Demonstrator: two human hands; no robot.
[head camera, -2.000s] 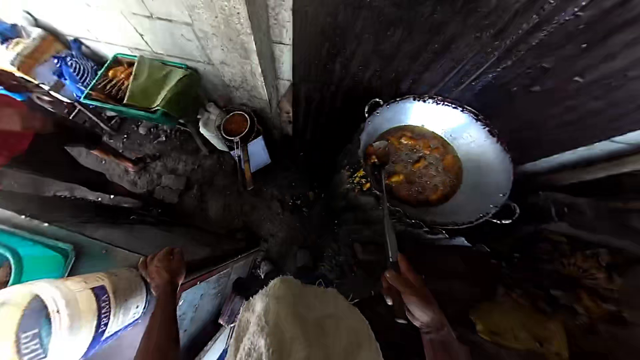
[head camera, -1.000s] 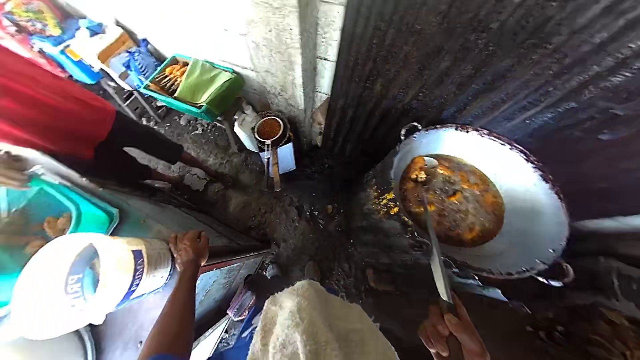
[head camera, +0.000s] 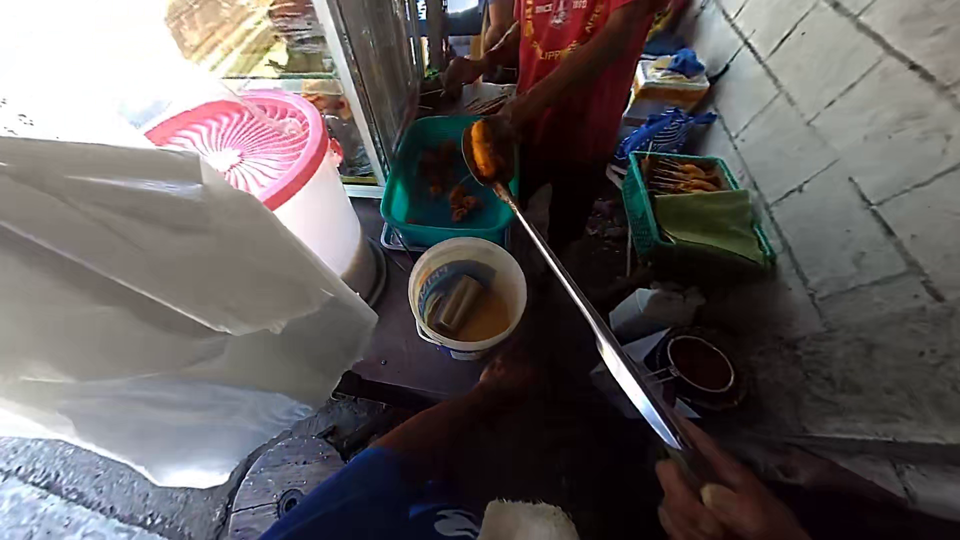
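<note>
My right hand (head camera: 712, 480), at the lower right, grips the handle of a long metal ladle (head camera: 570, 281). Its bowl carries an orange-brown fried piece of food (head camera: 487, 150) at the right rim of a teal plastic basin (head camera: 450, 225), which has several browned pieces inside. My left hand (head camera: 510, 375) is dim, beside a white plastic bucket (head camera: 416, 300) near the table edge; its fingers are hard to make out. The bucket contains cloudy, yellowish liquid and a cylindrical object.
A person in a red shirt (head camera: 570, 82) stands behind the basin. A pink-lidded container (head camera: 315, 217) and plastic sheeting (head camera: 187, 300) are at left. Right are a green basket (head camera: 641, 217) of skewered food, a round pot with a strainer (head camera: 701, 364) and a block wall (head camera: 847, 150).
The view has swung left, away from the wok. The ladle, earlier in the wok's oil, is now raised by the teal basin with fried food in its bowl.
</note>
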